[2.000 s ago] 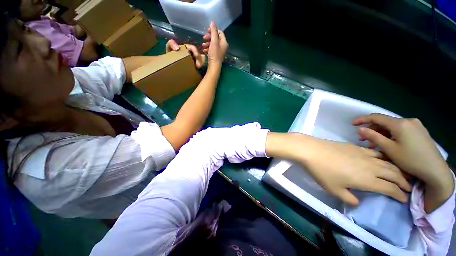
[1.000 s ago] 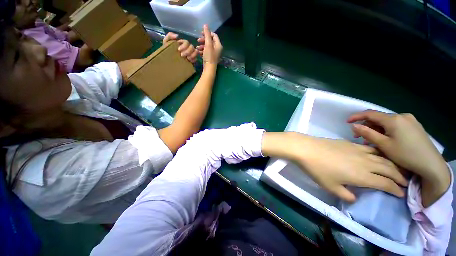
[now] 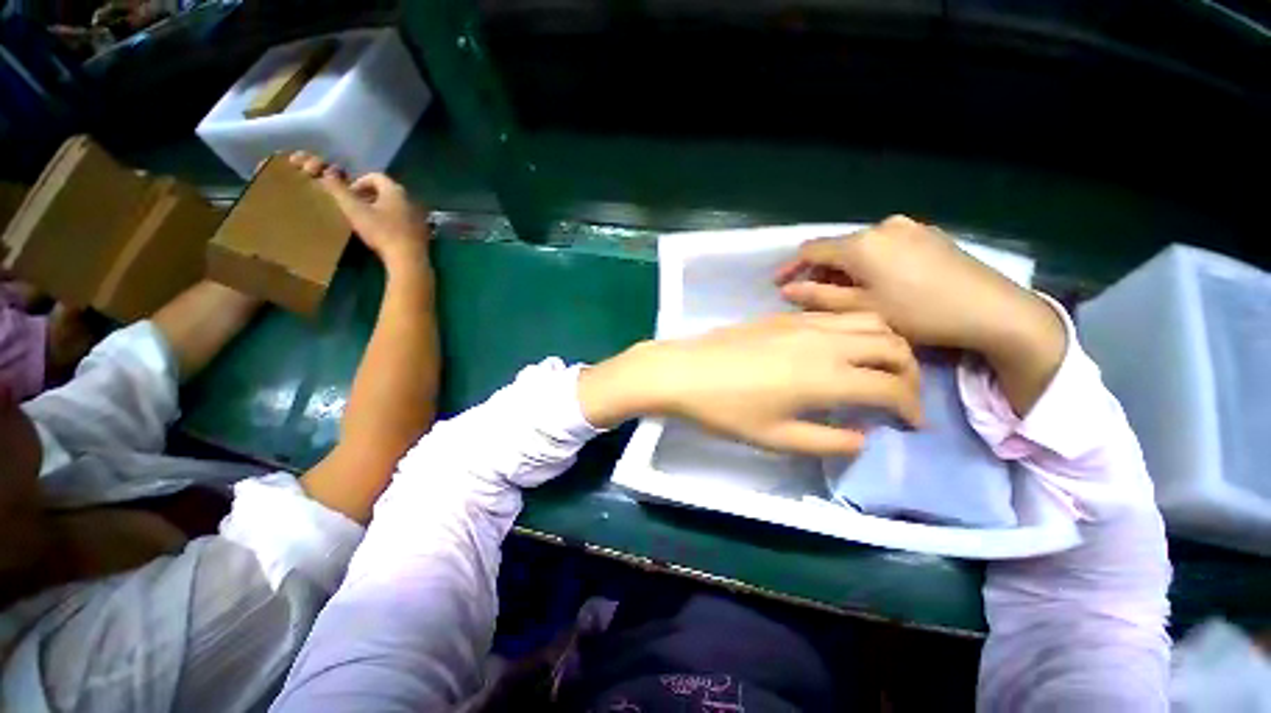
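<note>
A white foam box [image 3: 725, 488] stands open on the green bench in front of me. A pale grey-blue wrapped item [image 3: 931, 467] lies in its right part. My left hand [image 3: 781, 379] reaches over the box, palm down, its fingertips at the upper edge of the wrapped item. My right hand [image 3: 927, 286] is just behind it, fingers curled over the box. The fingertips of both hands are partly hidden, so I cannot tell whether they pinch anything.
On the left, a neighbour's hands [image 3: 376, 216] hold a brown carton [image 3: 286, 237]; more cartons [image 3: 105, 230] are beside it. A far foam box [image 3: 376, 112] holds a brown piece. A green post [image 3: 481, 126] rises behind the bench. Another foam box [image 3: 1164, 376] stands right.
The view has turned right, so the foam box and my hands appear further left and a foam box on the right shows. My hands stay over the box in much the same pose.
</note>
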